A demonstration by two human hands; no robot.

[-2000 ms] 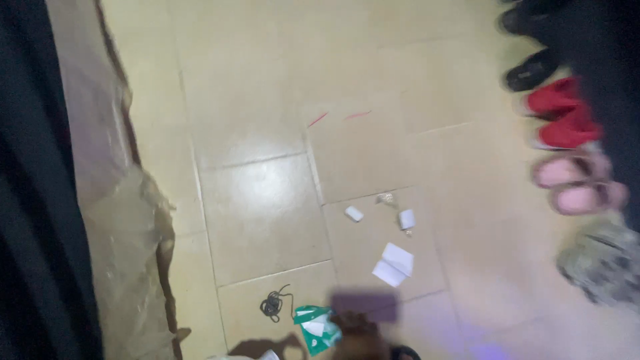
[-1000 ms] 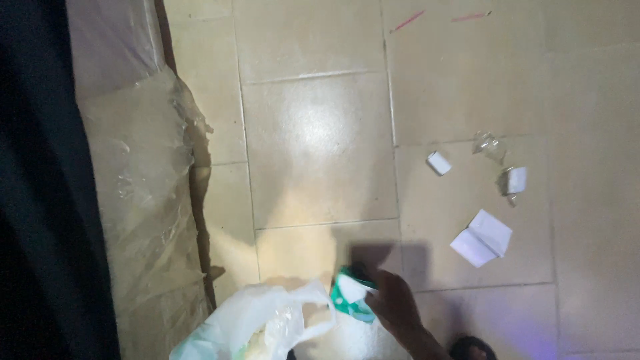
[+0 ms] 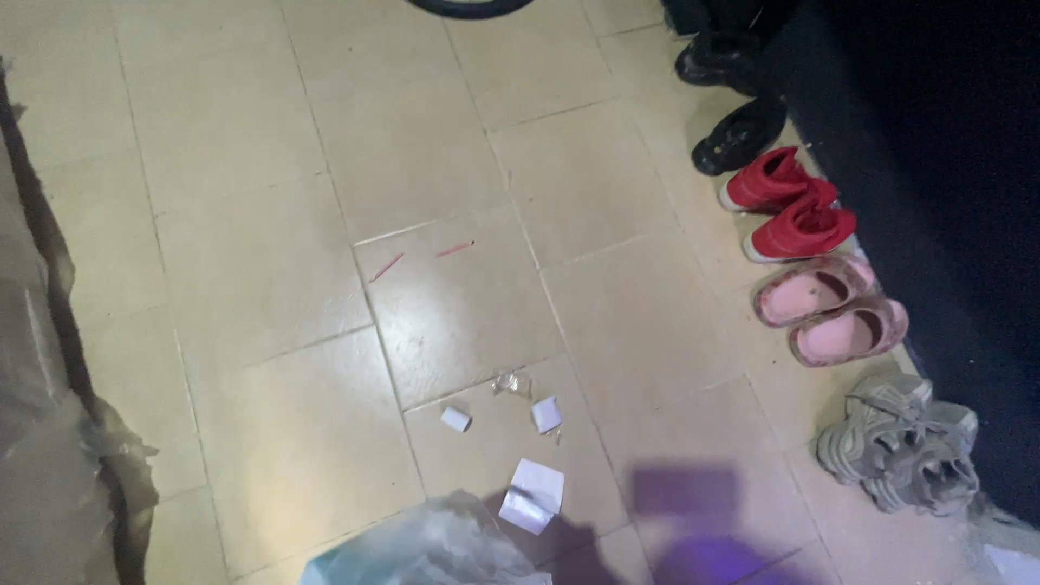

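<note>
Neither my left hand nor my right hand shows in this view. A translucent plastic bag (image 3: 431,548), with something teal at its left side, rises into the bottom edge. Just beyond it, a creased white paper (image 3: 533,496) lies on the tiled floor. Past the paper are a small white piece (image 3: 456,418), a second white piece (image 3: 547,415) and a crumpled bit of clear plastic (image 3: 513,383). Farther off lie two thin red sticks, one slanted (image 3: 387,267) and one flatter (image 3: 455,249).
Along the right wall stand black footwear (image 3: 740,136), red shoes (image 3: 800,229), pink clogs (image 3: 841,333) and grey sneakers (image 3: 902,447). Plastic sheeting (image 3: 49,455) hangs along the left. Part of a dark wheel (image 3: 471,8) shows at the top edge.
The hand seen at the green packet a second ago is out of view, as is the packet. The plastic bag remains at the bottom. The view has shifted up and right.
</note>
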